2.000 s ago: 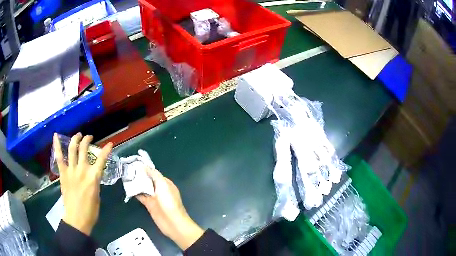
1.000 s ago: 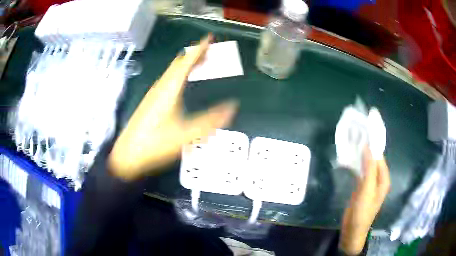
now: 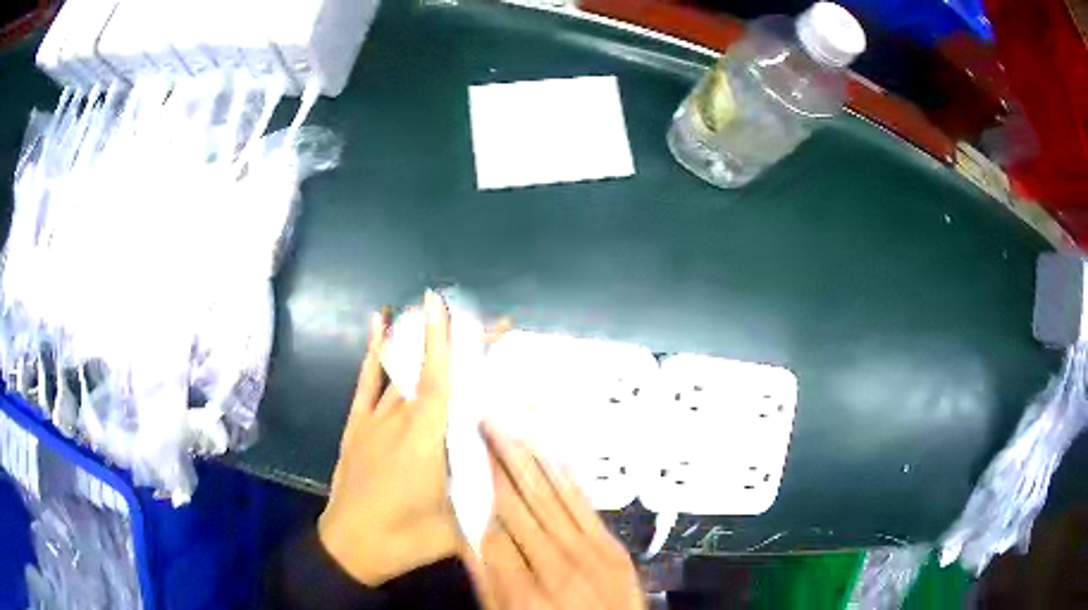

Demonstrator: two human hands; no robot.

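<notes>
Two white power strips lie side by side, outlet slots up, near the bench's front edge: the right one [image 3: 728, 435] is uncovered, the left one [image 3: 579, 411] is partly behind my right hand. A white wiping cloth [image 3: 468, 417] is bunched between my hands at the left strip's left side. My left hand [image 3: 400, 477] has its fingers around the cloth, with some showing between them. My right hand [image 3: 549, 518] lies against the cloth's right side, fingers together. The fingertips and the left strip's left edge are partly hidden.
Stacked strips [image 3: 215, 42] with bagged cords [image 3: 155, 262] stand left, above a blue bin [image 3: 137, 536]. A white card [image 3: 551, 131] and a clear bottle [image 3: 752, 113] are at the back. More strips [image 3: 1058, 298] are far right; a green bin [image 3: 811, 582] is below.
The view has turned toward the strips. My right hand has brought the cloth from the right over to the left strip. My left hand has moved down and meets it there.
</notes>
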